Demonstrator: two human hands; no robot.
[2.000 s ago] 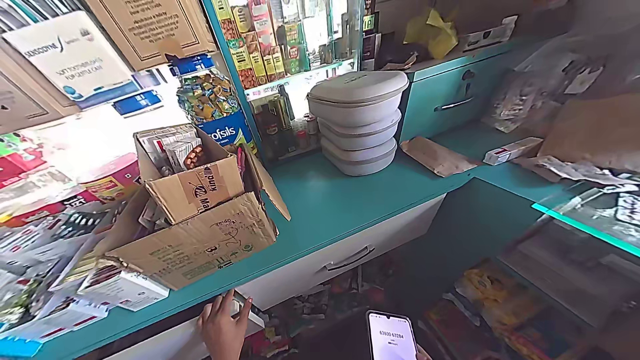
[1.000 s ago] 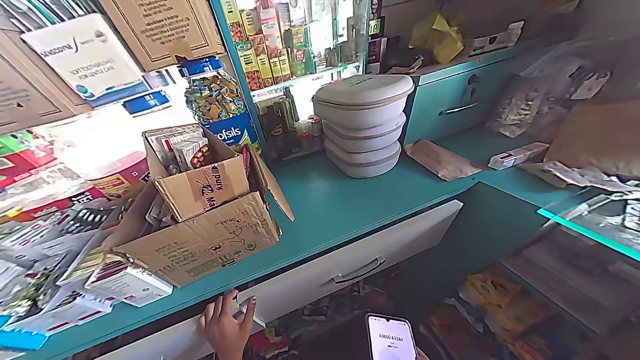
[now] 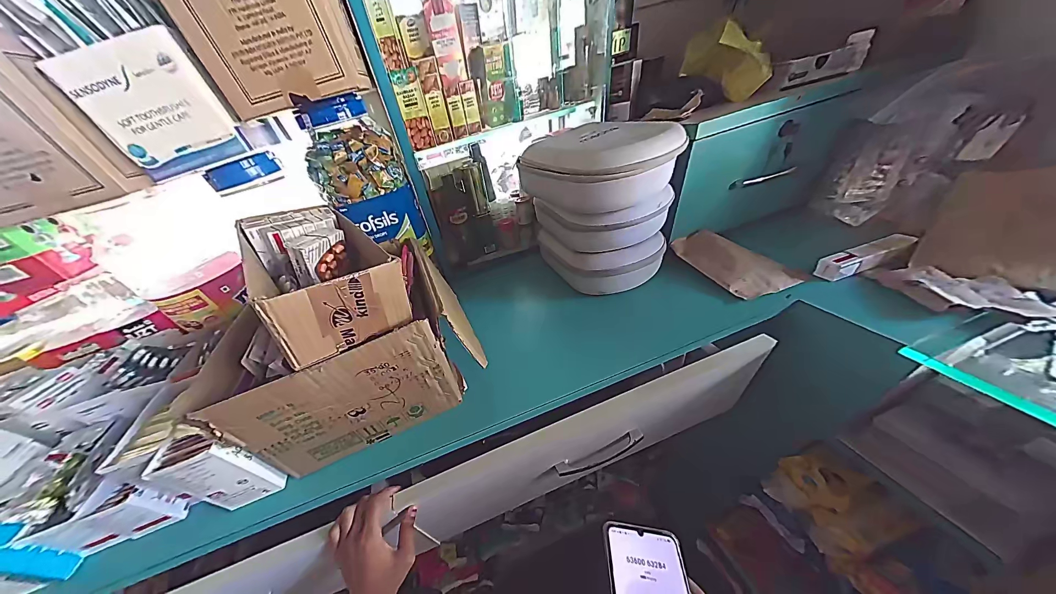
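Note:
My left hand (image 3: 375, 540) rests on the top edge of a white drawer front at the bottom, its fingers spread near the gap between two drawer fronts. The right drawer front (image 3: 511, 487) has a dark handle and is pulled out a little. My right hand (image 3: 695, 587) shows only as a fingertip at the bottom edge, holding a smartphone (image 3: 648, 561) with a lit screen. On the teal counter (image 3: 528, 330) above stand an open cardboard box (image 3: 330, 404) with a smaller carton (image 3: 338, 313) of packets in it, and a stack of lidded whitish containers (image 3: 606, 206).
Small boxes and blister packs (image 3: 148, 363) crowd the left. A jar of wrapped candies (image 3: 363, 173) stands behind the cartons. A brown paper bag (image 3: 738, 264) and a small box (image 3: 865, 256) lie right of the containers. A glass edge (image 3: 982, 384) juts in at right; plastic packets (image 3: 841, 503) lie below.

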